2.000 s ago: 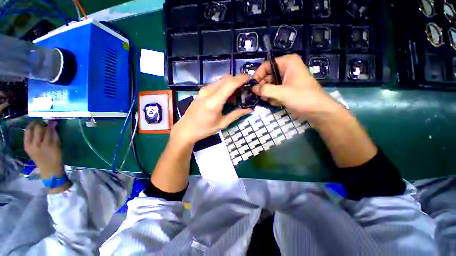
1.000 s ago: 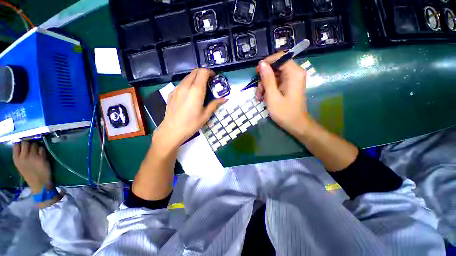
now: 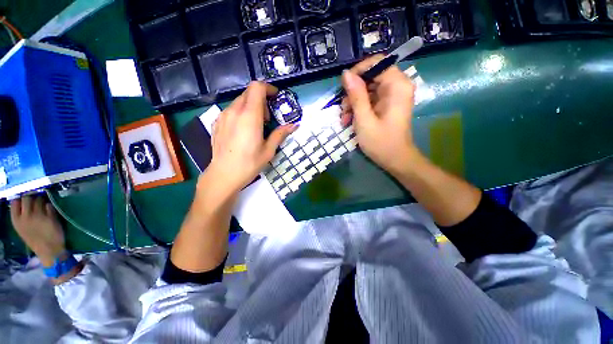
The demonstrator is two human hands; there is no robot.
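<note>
My left hand (image 3: 242,134) holds a black watch case (image 3: 285,107) with a shiny inside between thumb and fingers, above the upper left of the liner sheet. My right hand (image 3: 380,111) holds dark tweezers (image 3: 376,69) with a silvery end. Their dark tip points down-left over the sheet, to the right of the case and apart from it. The clear release liner sheet with rows of pale adhesive pads (image 3: 310,160) lies on the green mat between my hands. Whether a pad is on the tweezer tip is too small to tell.
The black blister tray (image 3: 228,93) with watch cases is beyond my hands. A second tray (image 3: 538,32) is far right. Left are an orange-framed fixture (image 3: 178,161), a white paper square (image 3: 124,77), the blue machine (image 3: 74,114), cables and another person's hand (image 3: 37,225). A white card (image 3: 265,211) lies below my left hand.
The tweezers have come away from the watch case, and their tip now points over the liner sheet. The case has turned so its inside shows. The whole view has also shifted.
</note>
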